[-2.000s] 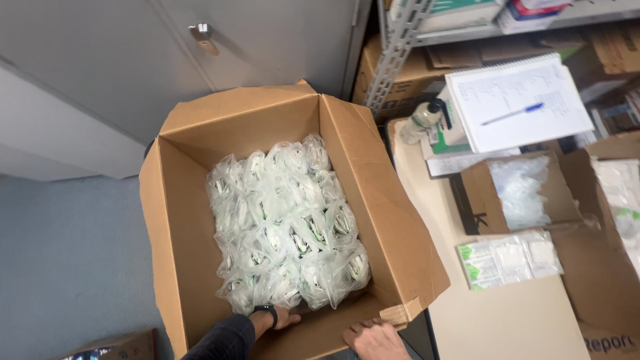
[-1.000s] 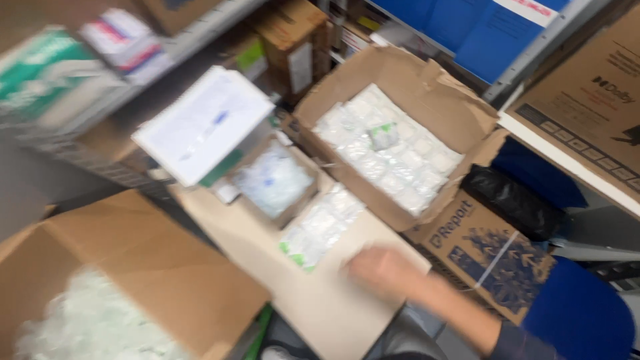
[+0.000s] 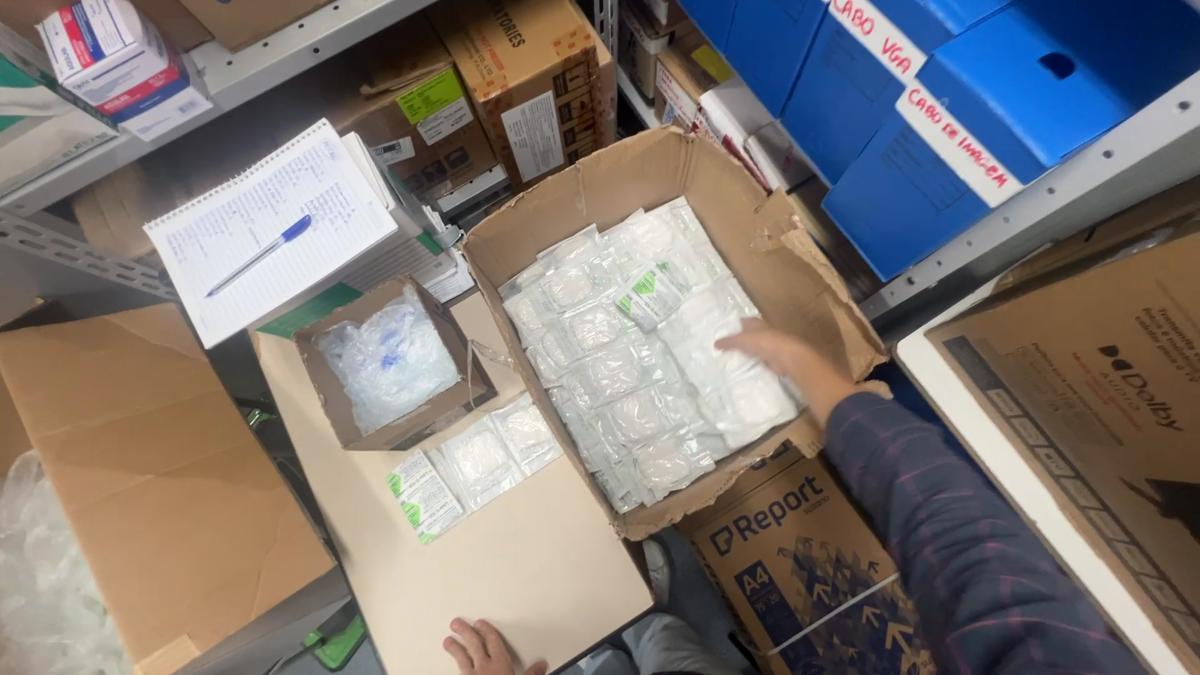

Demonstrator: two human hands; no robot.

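Note:
My right hand (image 3: 783,361) reaches into an open cardboard box (image 3: 586,187), its fingertips at the clear plastic packets on the right side; whether it grips one I cannot tell. Rows of flat packets (image 3: 619,370) with white contents fill this box, and a packet with green and white print (image 3: 649,295) lies on top. At the near edge of the beige table (image 3: 487,572), my left hand (image 3: 483,649) rests with fingers apart, holding nothing. Several similar packets (image 3: 483,459) lie on the table, beside a small cardboard box (image 3: 352,422) with a clear plastic bag (image 3: 389,352) inside.
A large carton (image 3: 141,469) with plastic bags stands at left. A spiral notebook (image 3: 272,225) with a blue pen (image 3: 258,255) lies on a stack. Blue file boxes (image 3: 900,169) fill a metal shelf (image 3: 1012,206). A printed paper carton (image 3: 806,553) stands below the packet box.
The view has swung right, away from the large carton. Both hands were at that carton two seconds ago; my right hand has since moved over the table into the box of packets.

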